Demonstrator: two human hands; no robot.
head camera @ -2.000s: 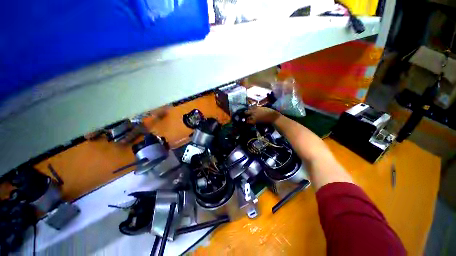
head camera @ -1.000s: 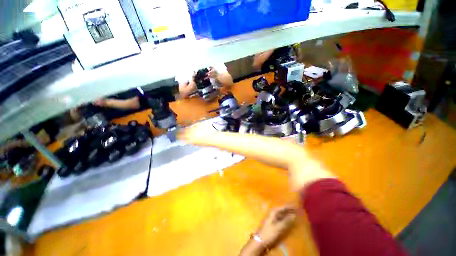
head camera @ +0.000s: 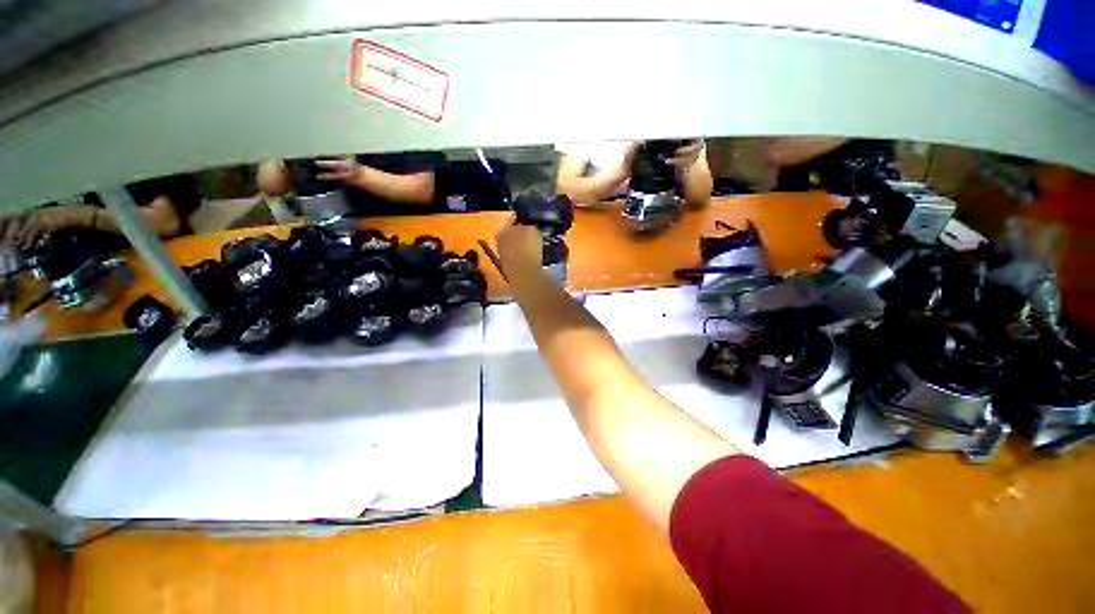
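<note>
My right hand is at the far end of an outstretched arm in a maroon sleeve. Its fingers are against a camera unit with a black head and a silver-grey body. The unit is upright on the orange bench, just behind the white sheet. The fingertips are small and partly hidden by the hand, but they look closed on the unit's left side. My left hand is out of the picture.
A heap of black head assemblies lies on the left white sheet. Silver-and-black units with antennas crowd the right side. A pale shelf crosses above. Hands of people opposite hold units, one at the centre back.
The view has swung left. My right hand has left the cluster of units at the right and reached the upright unit beside the black heap. My left hand has gone out of the picture.
</note>
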